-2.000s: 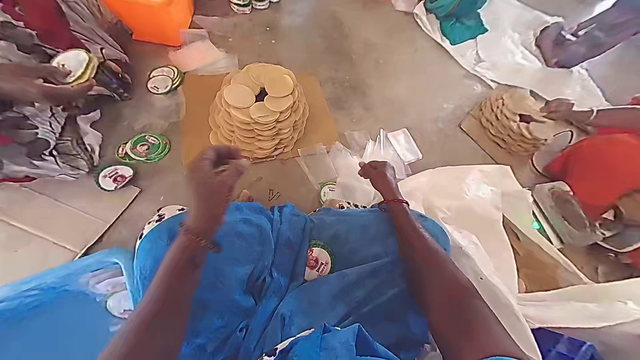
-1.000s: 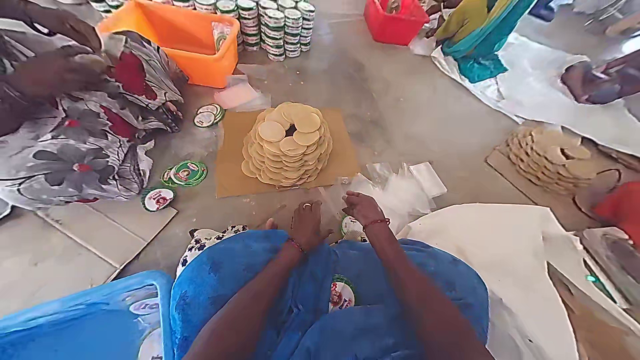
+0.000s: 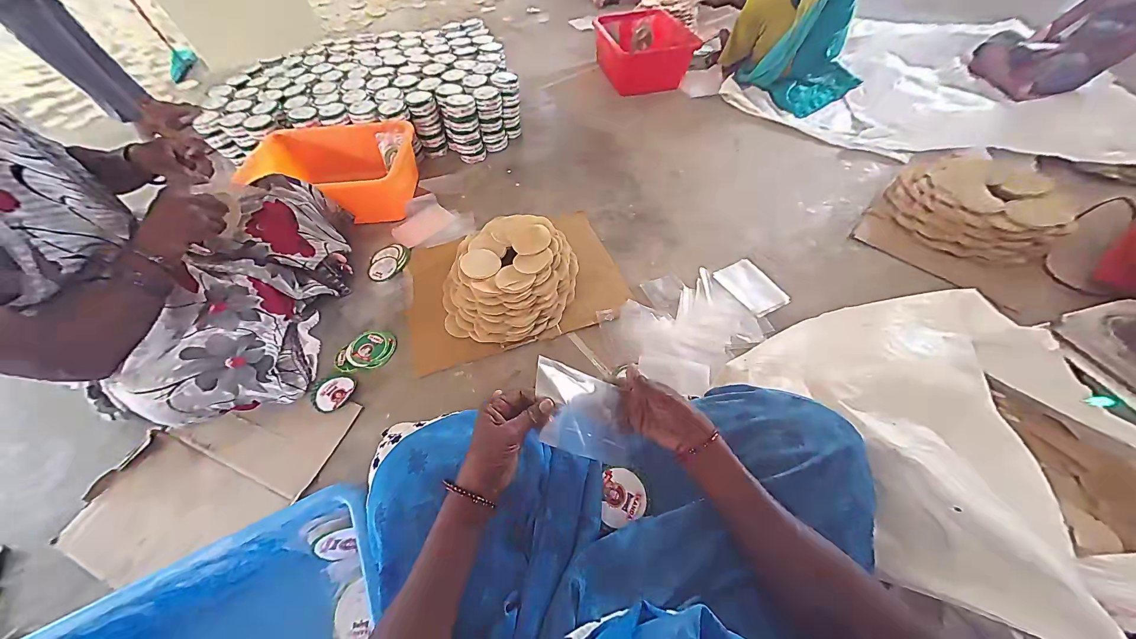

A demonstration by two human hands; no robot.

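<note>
A clear plastic bag is stretched between my two hands above my lap. My left hand pinches its left edge, and my right hand grips its right side. Just beyond them, a ring-shaped stack of thin tan discs stands on a brown cardboard sheet. More clear plastic bags lie in a loose heap beyond my right hand. A round printed label rests on the blue cloth over my lap.
At the left a person sits beside an orange bin, with round labels on the floor. A blue tub is at lower left. Many stacked round packs stand behind. White sheeting and another disc stack lie to the right.
My hands were apart two seconds ago, then close together near the bag heap. Now they hold a clear bag spread between them over my lap. The view has tilted up.
</note>
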